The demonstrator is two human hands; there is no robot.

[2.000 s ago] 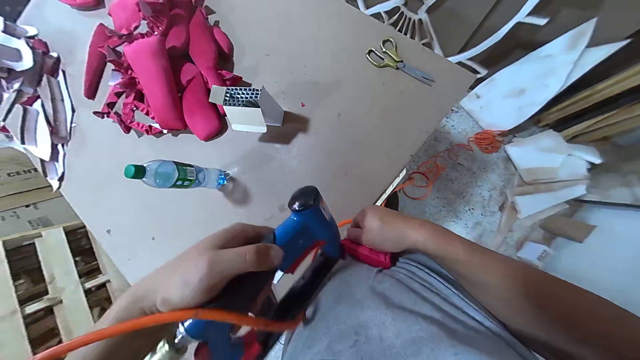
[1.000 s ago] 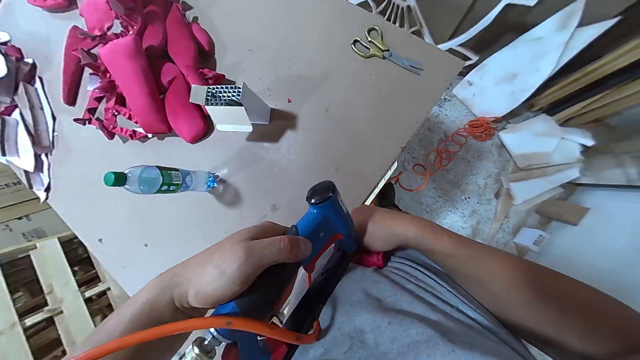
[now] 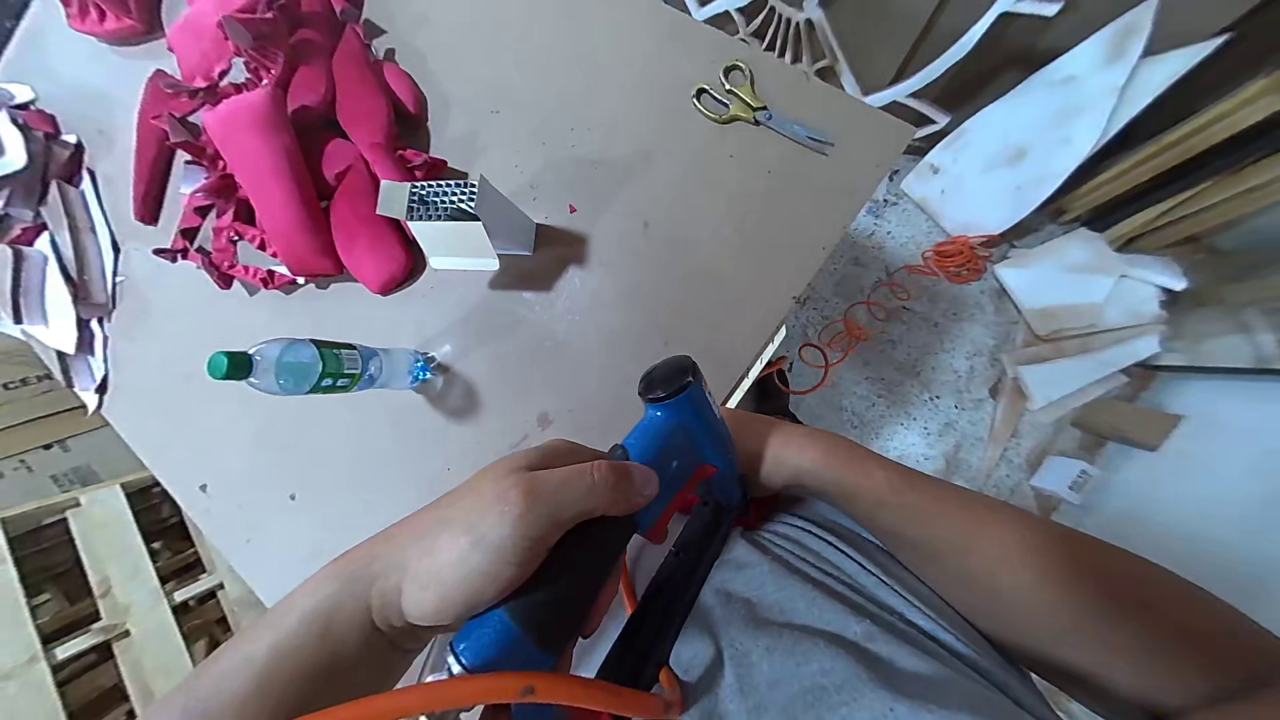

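My left hand (image 3: 520, 530) is wrapped around the black grip of a blue pneumatic stapler (image 3: 685, 435), its thumb on the blue body. An orange air hose (image 3: 500, 690) curves beneath that grip. My right hand (image 3: 755, 450) is behind the stapler's head, its fingers hidden; a little red fabric (image 3: 762, 512) shows just below it, against the grey cloth over my lap. On the table lie a plastic bottle (image 3: 310, 366) with a green cap, an open box of staples (image 3: 450, 225), gold-handled scissors (image 3: 760, 110) and a heap of red fabric-covered padded pieces (image 3: 275, 170).
The tabletop's right edge (image 3: 840, 235) runs diagonally. Beyond it, a coiled orange hose (image 3: 850, 330) lies on the floor near white offcuts (image 3: 1075, 285) and wooden strips (image 3: 1170, 170). Stacked fabric-edged pieces (image 3: 60, 240) are at the left, above a wooden pallet (image 3: 120, 580).
The stapler has moved rightward in my left hand and now covers my right hand's fingers. Two seconds ago my right hand was visible on a red fabric piece. The view has shifted slightly.
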